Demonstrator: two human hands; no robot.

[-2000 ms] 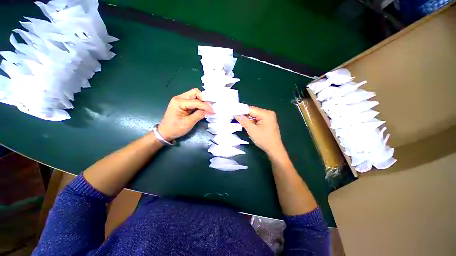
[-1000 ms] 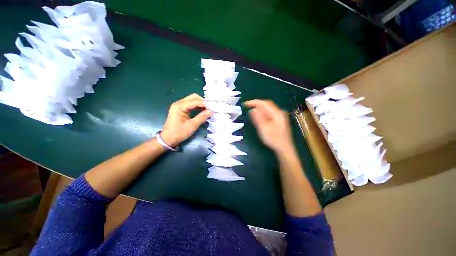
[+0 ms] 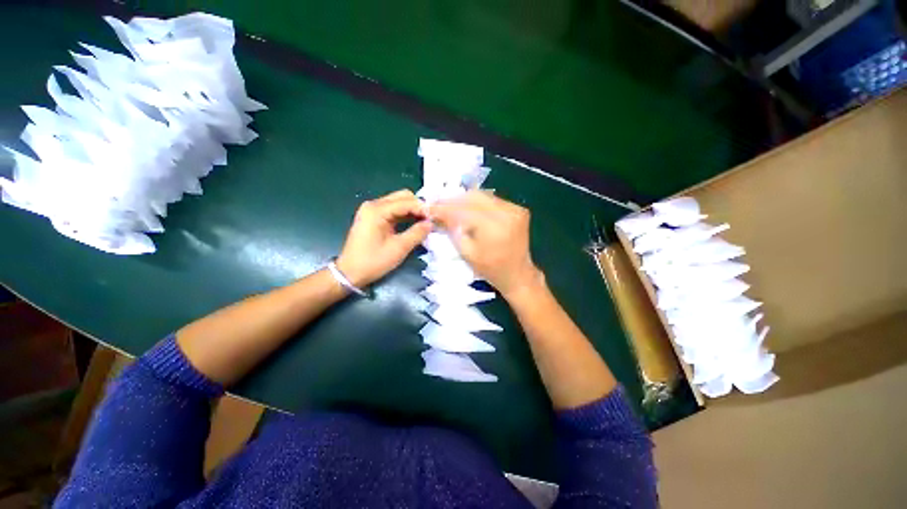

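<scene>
The working row of white packets [image 3: 457,316] lies upright on the dark green bench in front of me, its pieces overlapped. My left hand [image 3: 386,239] is at the row's left edge, thumb and fingertips pinched on a white packet. My right hand [image 3: 487,237] lies over the row's upper middle, its fingertips meeting those of my left hand. It covers part of the row, and I cannot tell whether it holds a thin piece.
A thicker waiting stack of white packets [image 3: 149,129] lies at the far left. At right, packed rows [image 3: 701,296] sit in an open brown carton [image 3: 825,189]. A gold-brown bundle [image 3: 636,316] lies beside the carton. A dark seam and brighter green strip [image 3: 477,70] run behind.
My right hand moved from over the row's right side out to the right, then back left over the row to my left fingertips. The bench scene shifted slightly down in view.
</scene>
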